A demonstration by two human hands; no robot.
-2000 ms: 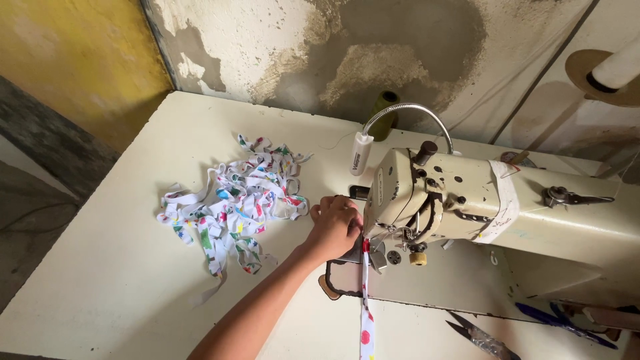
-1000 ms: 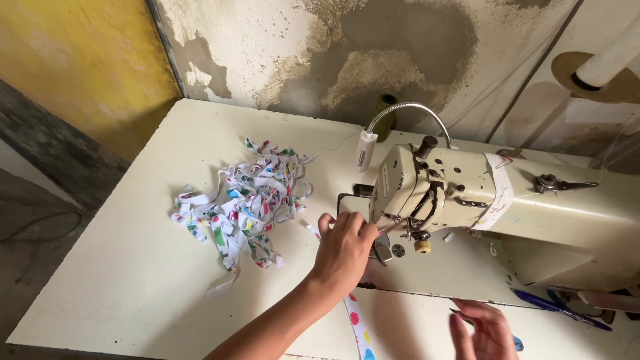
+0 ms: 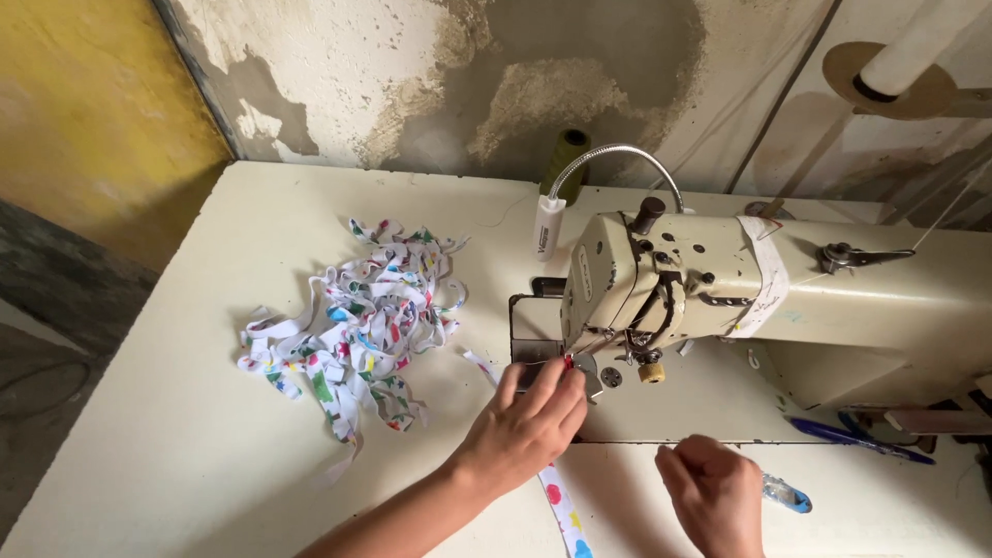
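Observation:
My left hand [image 3: 531,422] is at the needle area of an industrial sewing machine [image 3: 666,287], its fingertips on a printed white fabric strip [image 3: 556,496]. The strip runs under the hand toward the front edge of the table, and a loose end shows left of the fingers. My right hand [image 3: 713,488] is curled just above the table, right of the strip; whether it holds anything is hidden. Blue-and-clear handles of a tool [image 3: 787,493] show beside it. A tangled heap of printed fabric strips [image 3: 372,325] lies to the left.
A lamp with a flexible metal neck [image 3: 549,229] stands behind the machine head, near a green thread cone [image 3: 566,167]. A blue pen [image 3: 860,440] and other small items lie at the right, under the machine arm. The plaster wall [image 3: 387,85] borders the table's back edge.
My right hand, not in view two seconds ago, came in at the lower right and is now more curled. The scissors seen open there earlier are mostly hidden. My left hand remains near the needle.

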